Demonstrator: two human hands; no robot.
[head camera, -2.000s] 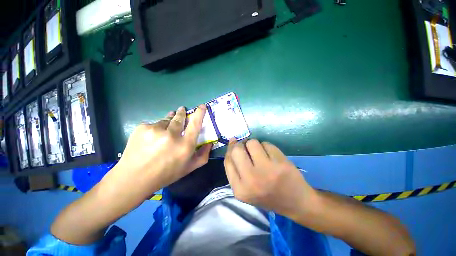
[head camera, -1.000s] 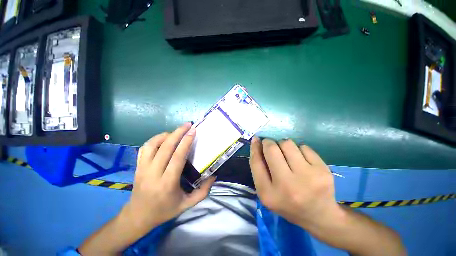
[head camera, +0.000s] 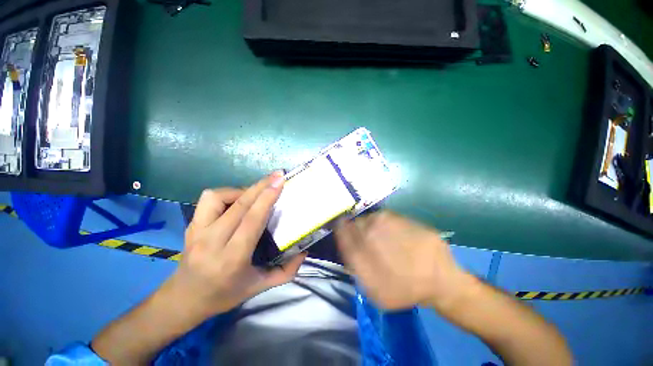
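A phone mid-frame (head camera: 377, 170) lies tilted at the front edge of the green mat, its board end pointing up and right. A white battery (head camera: 308, 202) with a yellow edge sits in it, with a dark strip (head camera: 344, 176) across the frame beside the battery. My left hand (head camera: 233, 239) holds the lower left end, fingers on top and thumb at the near side. My right hand (head camera: 394, 257) is blurred at the frame's near right edge. A thin light stick end (head camera: 447, 234) shows beside it; its grip is unclear.
A foam tray with silver frames (head camera: 118, 107) stands at left. A large black foam tray (head camera: 358, 48) is at top centre, with a dark flat piece (head camera: 494, 34) beside it. Small loose parts (head camera: 546, 44) lie upper right. A parts tray (head camera: 596, 129) stands at right. A blue stool (head camera: 54, 218) is below left.
The phone frame has turned from a steeper tilt to a flatter one, still held by my left hand. My right hand has moved slightly left along its near edge and is now blurred.
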